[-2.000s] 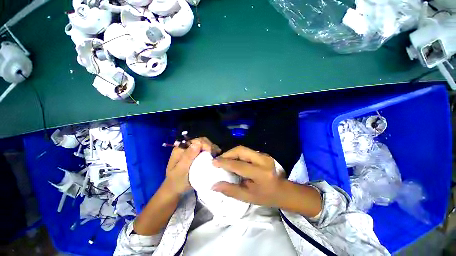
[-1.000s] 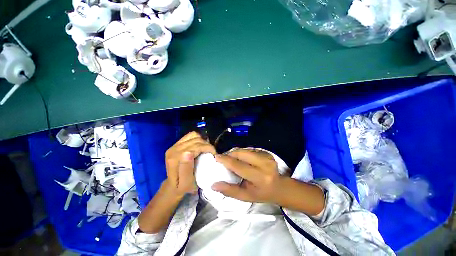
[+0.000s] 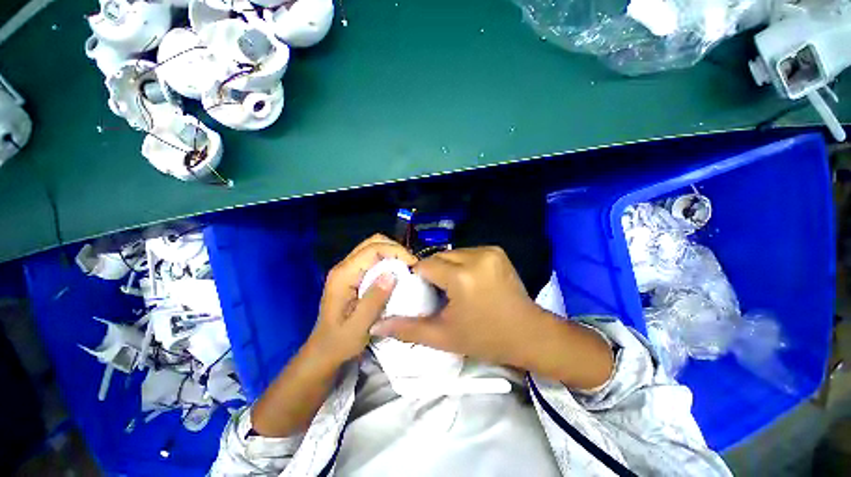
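Note:
A white rounded camera housing [image 3: 411, 296] is held over my lap. My left hand [image 3: 350, 303] grips its left side, with the thumb on the front of the shell. My right hand [image 3: 476, 303] grips its right side, fingertips at the top edge and thumb low on the shell. Thin dark wires with a small blue-and-white connector [image 3: 405, 215] stick up beyond the fingertips. A white antenna stick [image 3: 457, 386] lies across below the housing against the white clothing; whether it joins the housing is hard to tell. My fingers hide the housing's top opening.
White ball-shaped shells [image 3: 252, 56] with wires are heaped on the green bench [image 3: 392, 93]. A clear bag [image 3: 644, 47] and a boxy housing [image 3: 801, 65] lie at right. The left blue bin [image 3: 261, 307] holds white parts; the right blue bin [image 3: 784, 224] holds clear wrapping.
My right hand has moved up to the housing's top edge, and my left thumb now lies on the shell's front. The connector has shifted and stands above the fingertips. The view has shifted slightly.

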